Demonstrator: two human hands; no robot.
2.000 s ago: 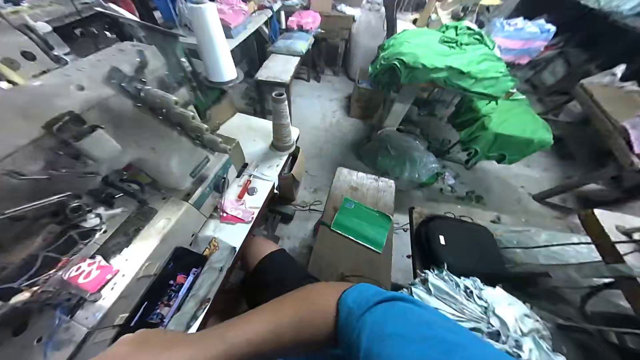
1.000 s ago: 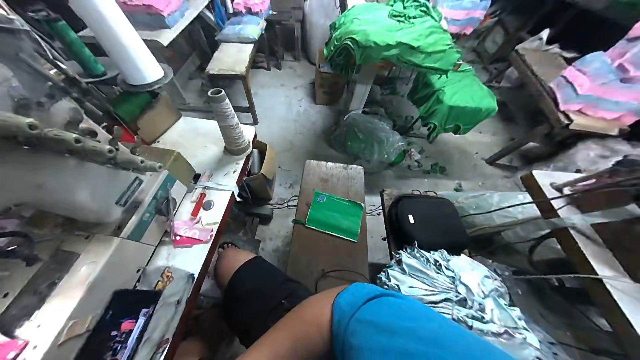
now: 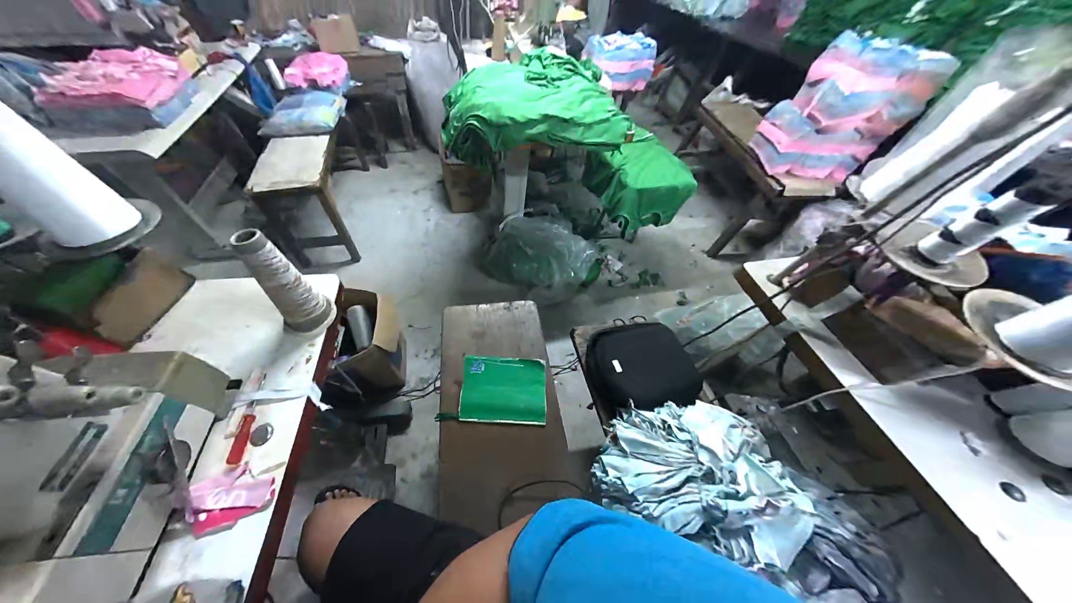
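Neither of my hands shows in the head view; only a blue sleeve and part of my upper arm enter at the bottom. A green notebook (image 3: 502,390) lies on a narrow wooden bench (image 3: 481,465) in front of me. To the left is a sewing machine (image 3: 92,469) on a white-topped table. On that table's edge are a red-handled tool (image 3: 241,437), a pink fabric piece (image 3: 228,502) and a cone of thread (image 3: 281,280). Right of the bench, a black zippered case (image 3: 643,365) lies beside a heap of pale blue fabric pieces (image 3: 712,486).
Green cloth (image 3: 536,109) is piled on a stand ahead, with a clear plastic bag (image 3: 540,251) beneath. A cardboard box (image 3: 373,343) stands by the left table. At right is another white table (image 3: 946,469) with thread stands. A wooden stool (image 3: 289,163) stands farther back.
The view has swung right and up. The forearm seen over the left table two seconds ago has left the view. The notebook, case and fabric heap lie as before.
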